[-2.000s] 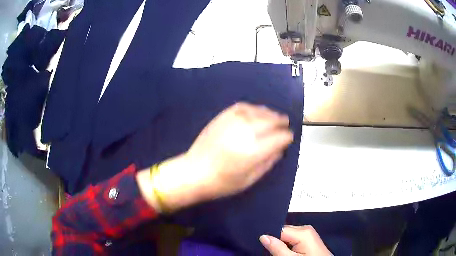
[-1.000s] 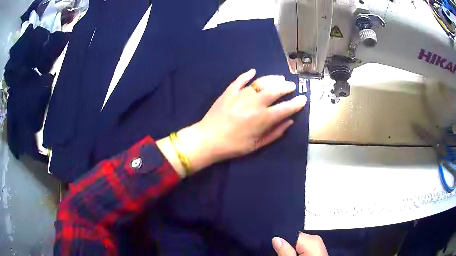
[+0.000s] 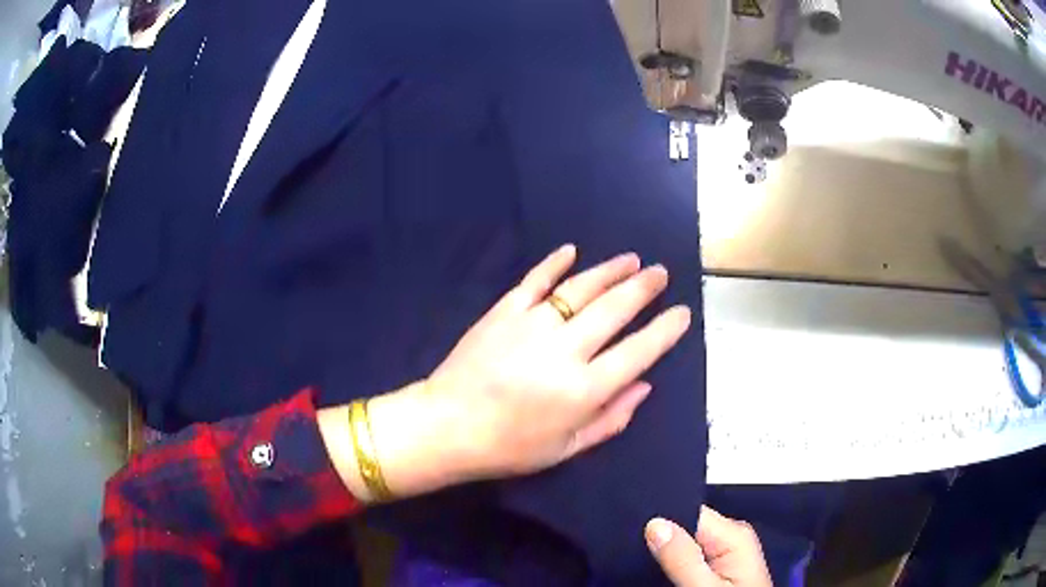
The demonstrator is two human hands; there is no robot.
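Note:
The dark navy cut panel (image 3: 608, 172) lies flat under the presser foot (image 3: 679, 141), its right raw edge running from the foot down to the front edge of the table. My left hand (image 3: 551, 373) lies palm down on the panel below the foot, fingers apart, holding nothing. My right hand (image 3: 713, 553) is at the bottom, partly cut off by the picture's edge, and pinches the panel's right edge between thumb and fingers. The needle itself cannot be made out.
The white sewing machine head (image 3: 895, 52) stands at the upper right. Blue-handled scissors (image 3: 1019, 333) lie on the bed at the right. A crumpled navy heap (image 3: 46, 195) is at the far left. A metal bed strip (image 3: 849, 229) runs right of the cloth.
The panel has moved up past the foot, its top edge now out of view. My left hand has drawn back from the foot and spread. My right hand still pinches the edge at the bottom.

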